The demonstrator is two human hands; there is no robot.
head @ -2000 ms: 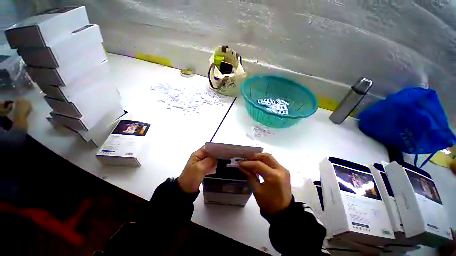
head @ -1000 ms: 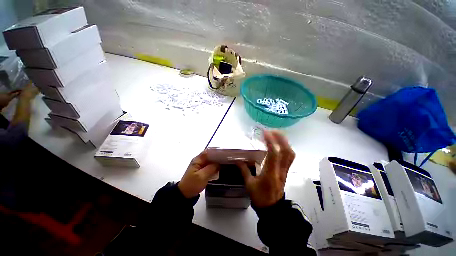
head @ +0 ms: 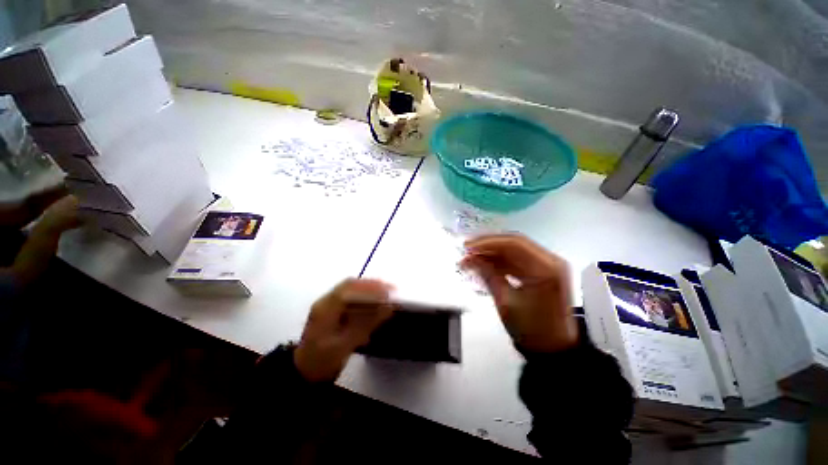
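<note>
A carton [head: 413,335] stands in front of me on the table, its dark side or opening facing me, blurred. My left hand [head: 343,322] holds it at its upper left edge. My right hand [head: 525,283] is raised off the carton to its right, near a small patch of white plastic pieces [head: 472,221]. Its thumb and fingertips are close together; blur hides whether a piece is between them.
Finished cartons [head: 136,136] form a tall pile at left, with one carton [head: 221,245] lying beside it. Open cartons [head: 655,341] lean at right. A teal basin [head: 504,195], cloth tote [head: 404,127], steel flask [head: 639,153] and blue bag [head: 744,186] stand along the wall. Another person's hand [head: 56,221] shows at far left.
My right hand has left the carton and moved right. The carton's raised pale flap no longer shows clearly. The carton at far right has shifted and tilted. The view has moved slightly.
</note>
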